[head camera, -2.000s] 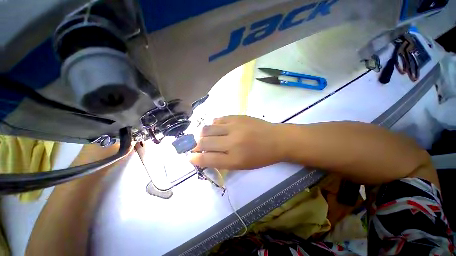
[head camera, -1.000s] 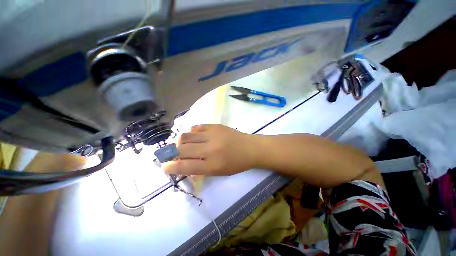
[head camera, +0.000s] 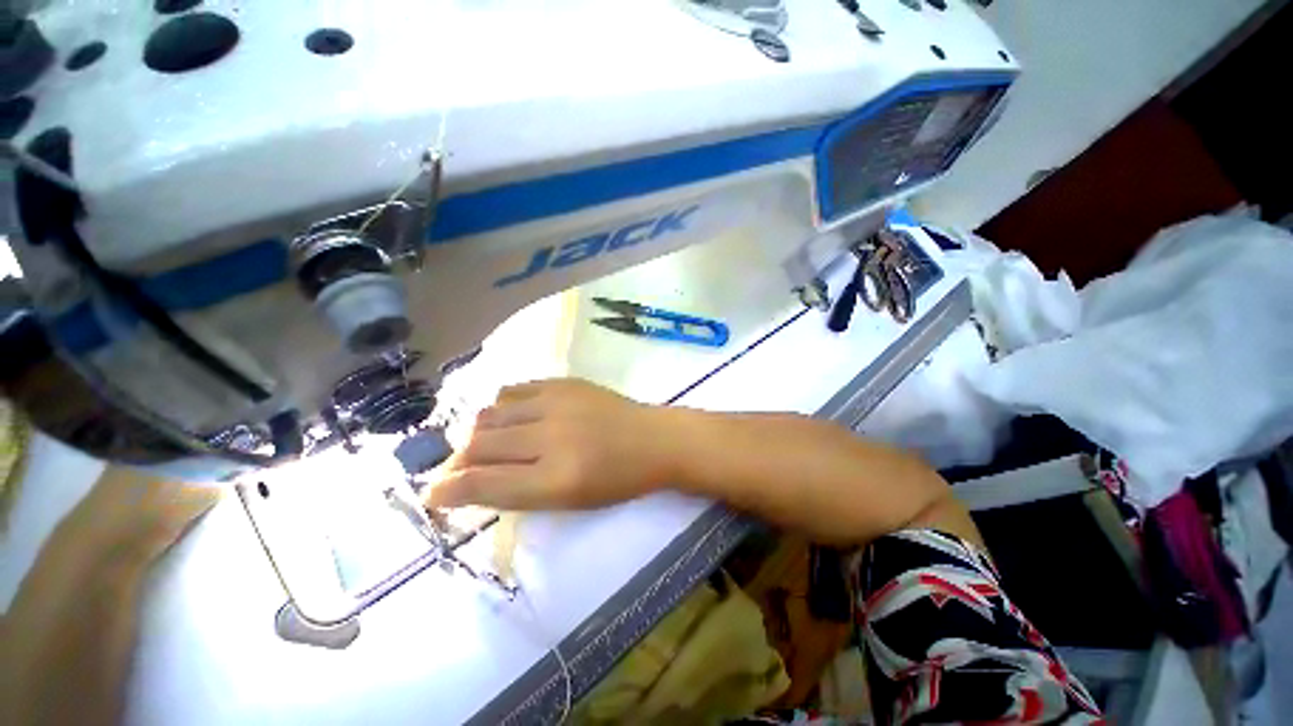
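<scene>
My right hand (head camera: 546, 447) lies palm down at the needle area of the white sewing machine (head camera: 567, 170). Its fingertips are at a small grey-blue block (head camera: 421, 453) and the shiny binder attachment (head camera: 451, 550); whether they grip anything is hidden. A narrow pale yellow strip (head camera: 505, 539) shows below the hand. A thin pale thread (head camera: 563, 660) hangs over the table's front edge. My left forearm reaches in at the left; my left hand is hidden behind the machine head. Glare washes out the needle and presser foot.
Blue snips (head camera: 664, 325) lie on the bed behind my right hand. Dark-handled scissors (head camera: 891, 277) lie at the table's right end. Yellow cloth (head camera: 681, 660) is below the ruler-marked front edge (head camera: 638, 610). White cloth (head camera: 1149, 341) is heaped at right.
The camera view has shifted, so more of the machine's top and the right side shows. My right hand stays at the needle area. My left hand remains hidden.
</scene>
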